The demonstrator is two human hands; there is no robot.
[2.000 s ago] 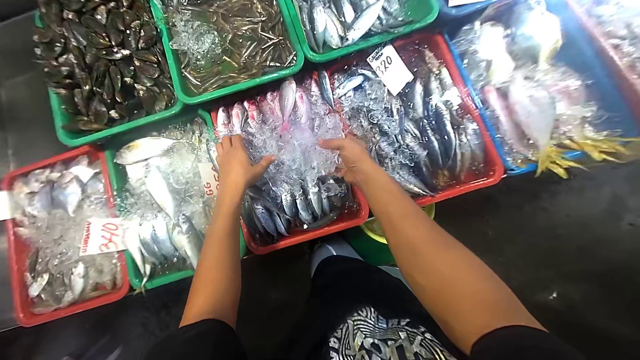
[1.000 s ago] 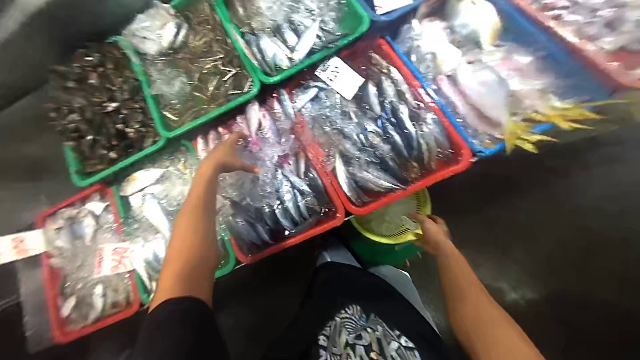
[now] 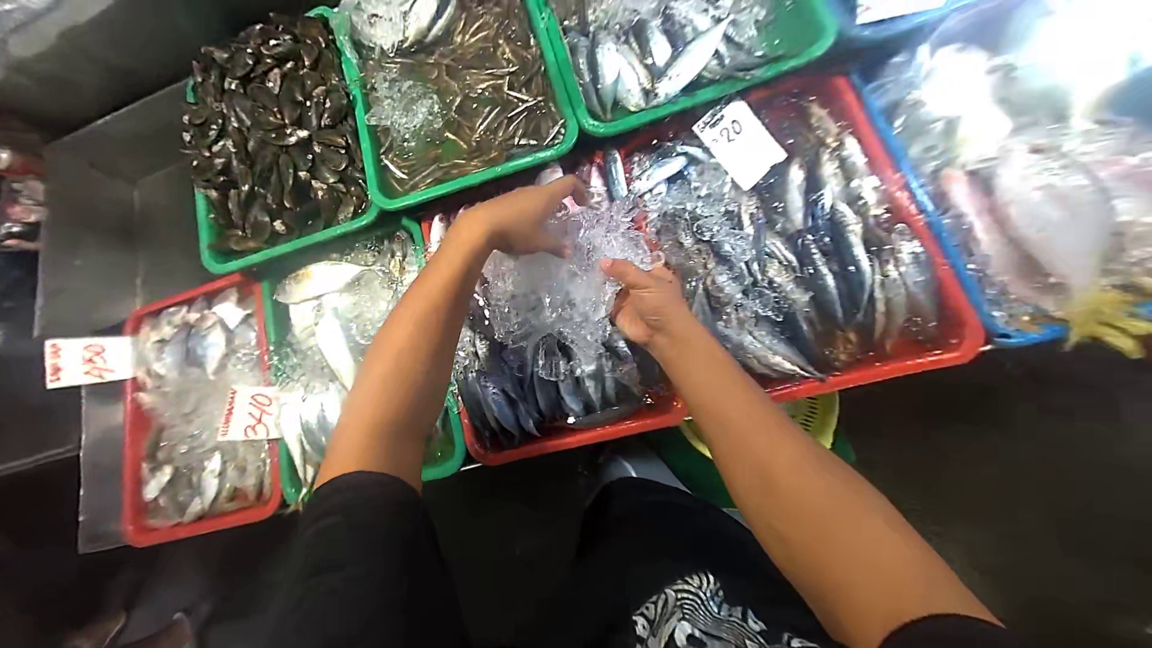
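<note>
My left hand (image 3: pixel 531 219) is over the upper part of the middle red tray (image 3: pixel 576 439), its fingers curved and apart at the edge of a heap of crushed ice (image 3: pixel 562 297). My right hand (image 3: pixel 643 297) touches the right side of that ice, thumb and fingers spread. Whether either hand grips any ice cannot be told. Dark silvery fish (image 3: pixel 504 400) lie in rows below the ice, and pinkish fish partly show above it, behind my left hand.
Right of the hands stands a red tray of fish (image 3: pixel 837 261) with a price card (image 3: pixel 740 142). Around are green trays of mussels (image 3: pixel 279 135), small thin fish (image 3: pixel 468 90) and silvery fish (image 3: pixel 648 63). A yellow basket (image 3: pixel 814 416) sits below the tray edge.
My right hand has moved from the yellow basket, where it was a second ago, up to the ice in the middle tray. My left hand remains over that tray.
</note>
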